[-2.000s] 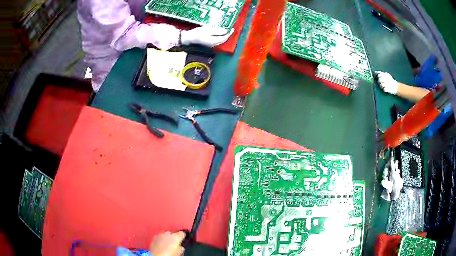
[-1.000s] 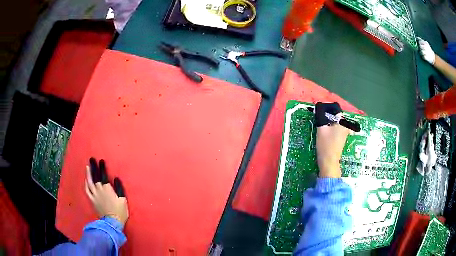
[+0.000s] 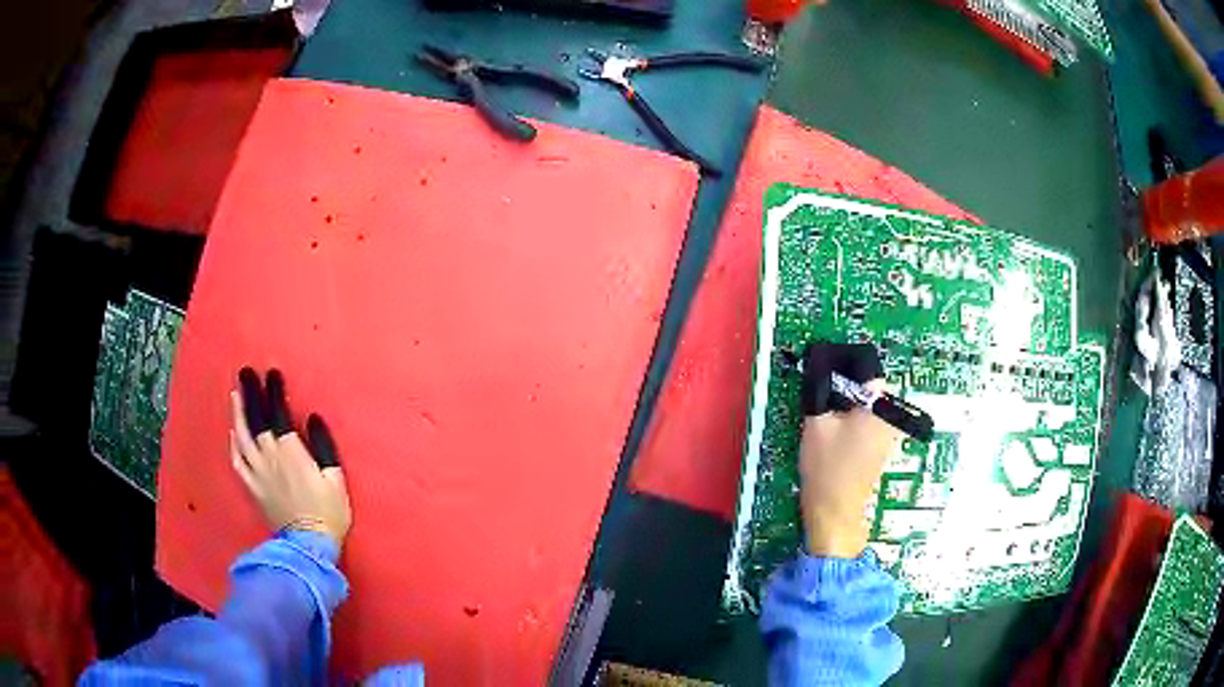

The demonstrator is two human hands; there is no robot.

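Observation:
A large green circuit board (image 3: pixel 940 269) lies solder side up on a red foam pad (image 3: pixel 698 389) at the right, with bright glare on its middle. My right hand (image 3: pixel 846 456), with black finger cots, holds a black and white marker pen (image 3: pixel 879 403) over the board's left part. The pen tip is near the board's left side; whether it touches cannot be told. My left hand (image 3: pixel 285 463), with black cots on some fingers, lies empty and spread on a second red foam pad (image 3: pixel 443 322).
Dark pliers (image 3: pixel 483 91) and side cutters (image 3: pixel 651 94) lie on the green bench beyond the left pad. A black tote with red lining (image 3: pixel 188 141) stands at upper left. Boards (image 3: pixel 134 383) stand at far left. Another board (image 3: pixel 1175 617) is at lower right. A white-gloved hand (image 3: pixel 1154 329) shows at right.
My right hand came in with the pen and moved down the board towards me. My left hand came onto the left pad and stays there. The view has shifted.

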